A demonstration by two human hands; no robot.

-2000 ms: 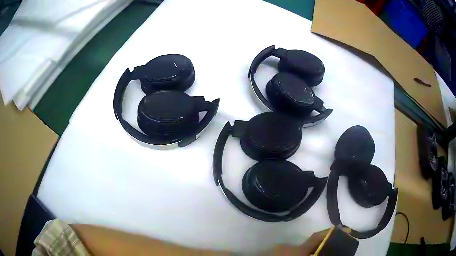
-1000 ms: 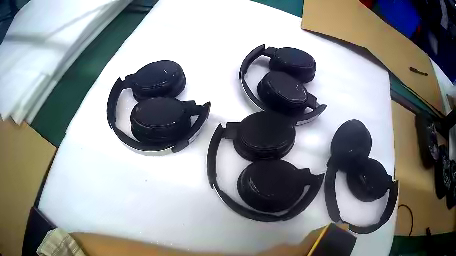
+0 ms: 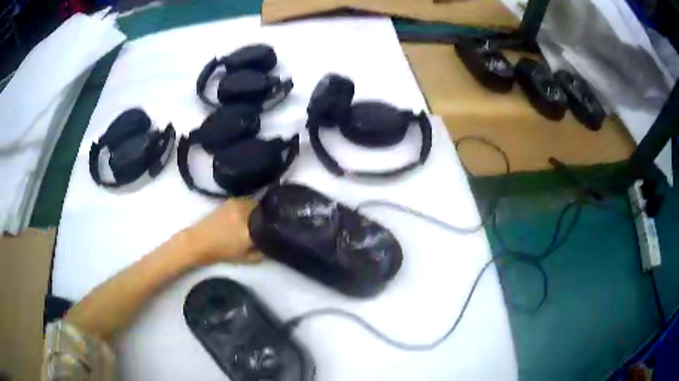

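Observation:
My left hand reaches in from the lower left. It holds the left end of a thick black oval unit, which has two round areas and glinting clear film. The fingertips are partly hidden by the unit. A second black oval unit lies nearer, at the bottom, partly cut off by the frame edge. A thin dark cable leads right from it, and another from the held unit. My right hand is not seen.
Several folded black headphones lie on the white sheet beyond the units. More black oval units rest on brown cardboard at the far right. A white power strip is on the green mat. White sheets are stacked left.
The view has swung right and pulled back, so the headphones look smaller and farther off. Two cabled oval units and my left hand holding one have come into view. The yellow-edged black item is gone.

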